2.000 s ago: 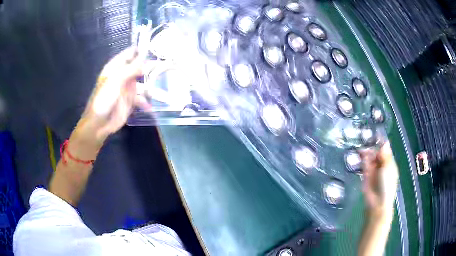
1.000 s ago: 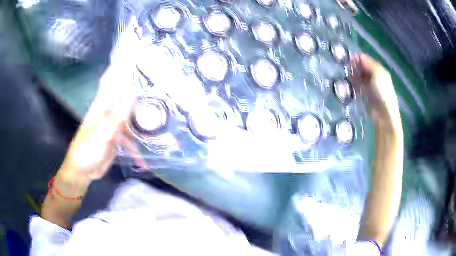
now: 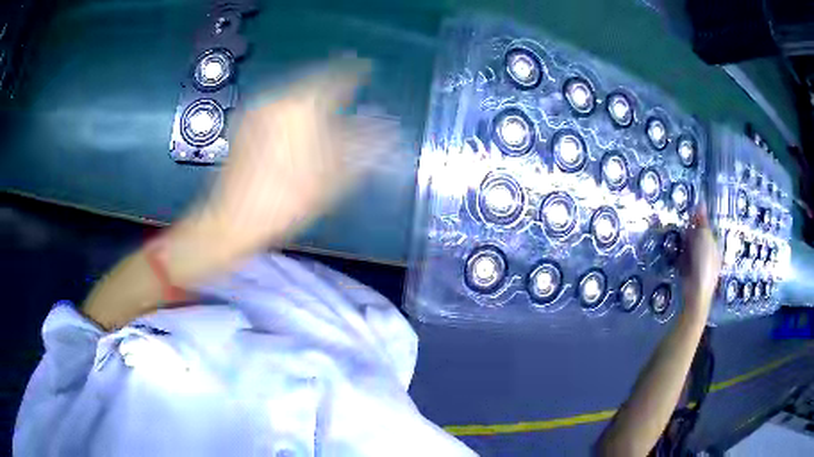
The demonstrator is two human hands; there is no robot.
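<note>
A clear blister tray (image 3: 460, 294) lies on the green surface, its front part over the bench edge, with rows of round units (image 3: 502, 197) that have black rings and bright centres. My right hand (image 3: 701, 259) is at the tray's right end; its fingers overlap the edge, and whether they grip is unclear. My left hand (image 3: 290, 156) is blurred, left of the tray and apart from it; its fingers point up and right. A dark holder strip (image 3: 184, 143) with two bright round units visible lies left of my left hand, partly behind it.
A second clear tray (image 3: 725, 308) with round units lies to the right. The green bench (image 3: 80, 134) has its near edge below my left hand. Grey floor (image 3: 500, 375) with a yellow line (image 3: 553, 423) lies in front. Dark equipment (image 3: 750, 31) stands at the top right.
The tray that was held up between both hands now lies on the bench. My left hand has left it and moved left. The view has turned, and the holder strip and second tray show.
</note>
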